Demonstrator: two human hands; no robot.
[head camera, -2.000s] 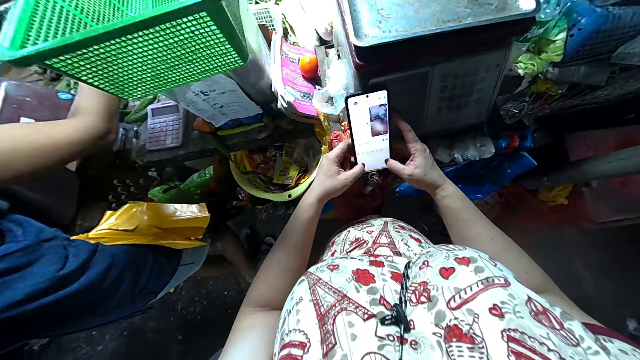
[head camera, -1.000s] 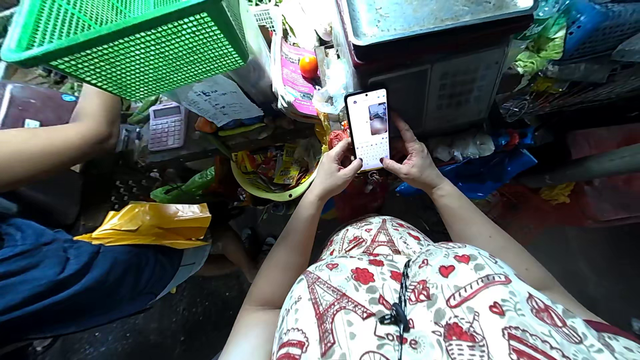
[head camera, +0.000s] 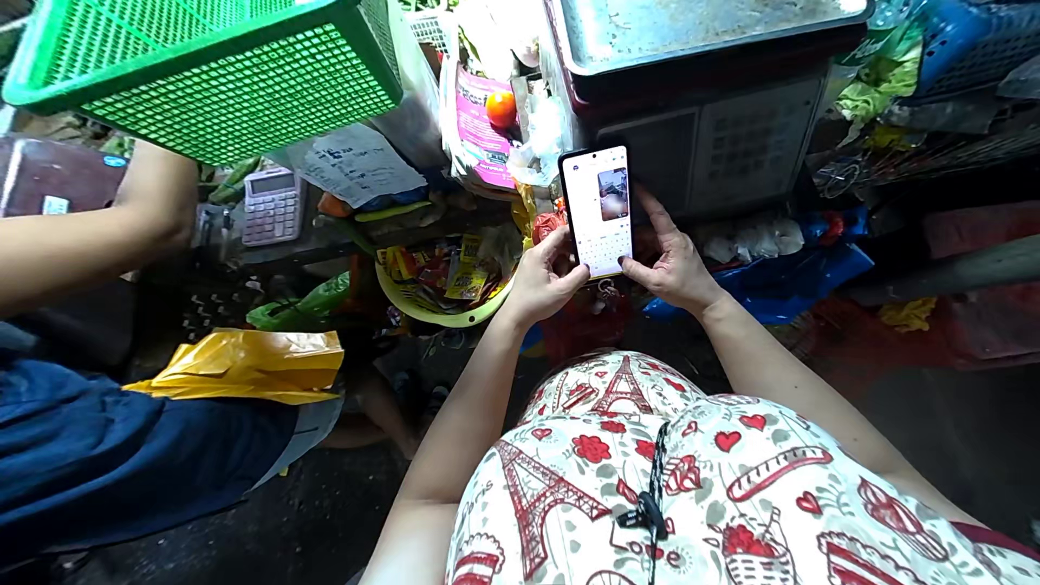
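A smartphone (head camera: 595, 213) stands upright between my two hands, its lit screen showing a picture and an on-screen keyboard. My left hand (head camera: 546, 280) grips its lower left side, with the thumb at the bottom edge. On the lower right is my right hand (head camera: 670, 264), its thumb at the screen's corner and its index finger along the far side. Behind the phone stands a dark weighing scale (head camera: 707, 146) with a metal pan (head camera: 699, 32). Left of my hands, a yellow basket (head camera: 439, 315) holds small colourful packets. A red plastic bag (head camera: 589, 325) hangs below the phone.
A green plastic basket (head camera: 236, 89) fills the upper left, above a calculator (head camera: 273, 207) and a handwritten sheet (head camera: 357, 166). A tomato (head camera: 501, 109) lies on pink packaging. Another person's arm (head camera: 89, 244) reaches in at left, near a yellow bag (head camera: 252, 366). Blue plastic (head camera: 768, 288) lies at right.
On the phone's screen, the picture and the keyboard area look different from two seconds ago. Both hands keep their hold, and the other person's arm has shifted slightly.
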